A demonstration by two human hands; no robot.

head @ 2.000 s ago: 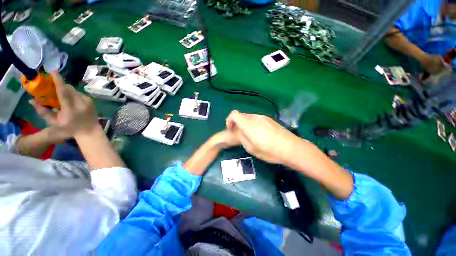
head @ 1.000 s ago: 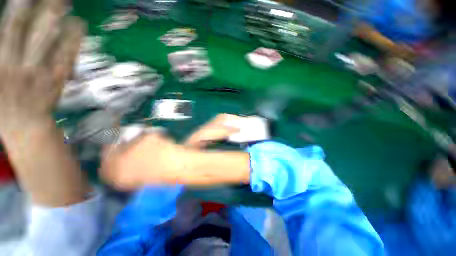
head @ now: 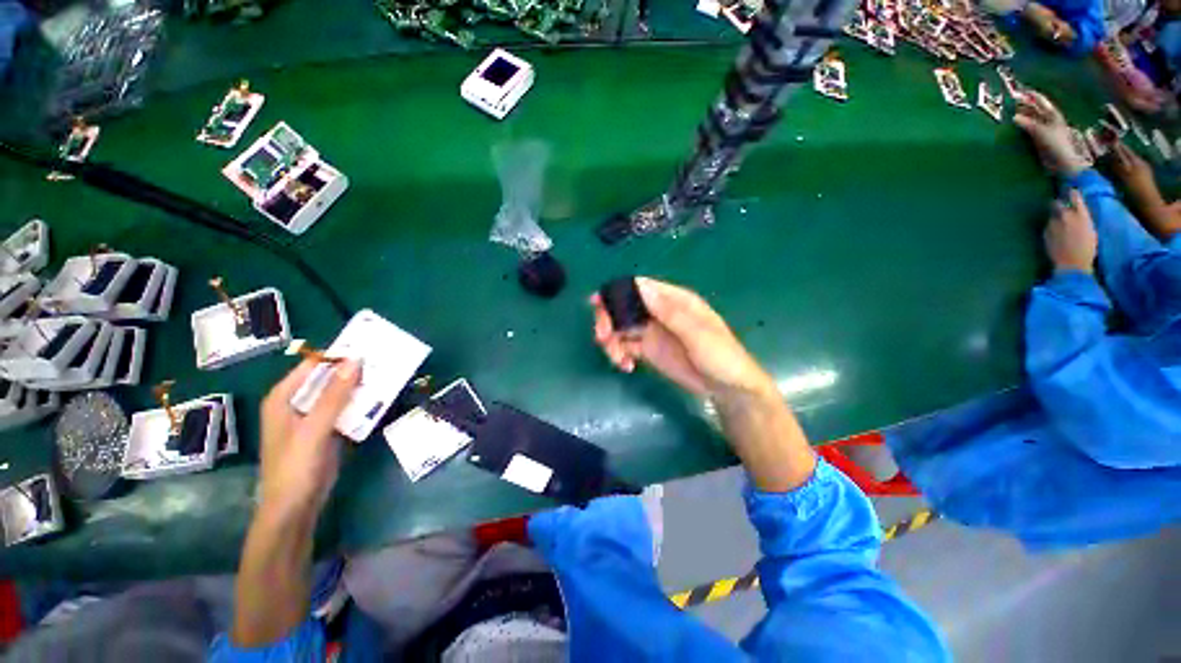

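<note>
My left hand (head: pixel 301 434) holds a white device housing (head: pixel 376 372) with its plain white face up, and a gold-orange strip sticks out at its left. My right hand (head: pixel 674 339) is raised over the mat and holds a small black module (head: pixel 626 303) between thumb and fingers. A white housing part with a black rectangle (head: pixel 427 438) lies on the mat just right of my left hand. A black power adapter with a white label (head: pixel 544 453) lies beside it, nearer the bench edge.
Half-assembled housings (head: pixel 240 326) and a screw dish (head: pixel 91 443) lie at left. An open unit (head: pixel 288 178) and another housing (head: pixel 497 82) lie farther back. A wrapped bench post (head: pixel 725 117) slants down near a plastic bag (head: pixel 521 194). Workers' hands (head: pixel 1052 136) are at right.
The view has swung right. My hands, close together or crossed before, are now apart. The black module now shows in my right hand, and my left hand holds the housing. The white-sleeved neighbour is out of view.
</note>
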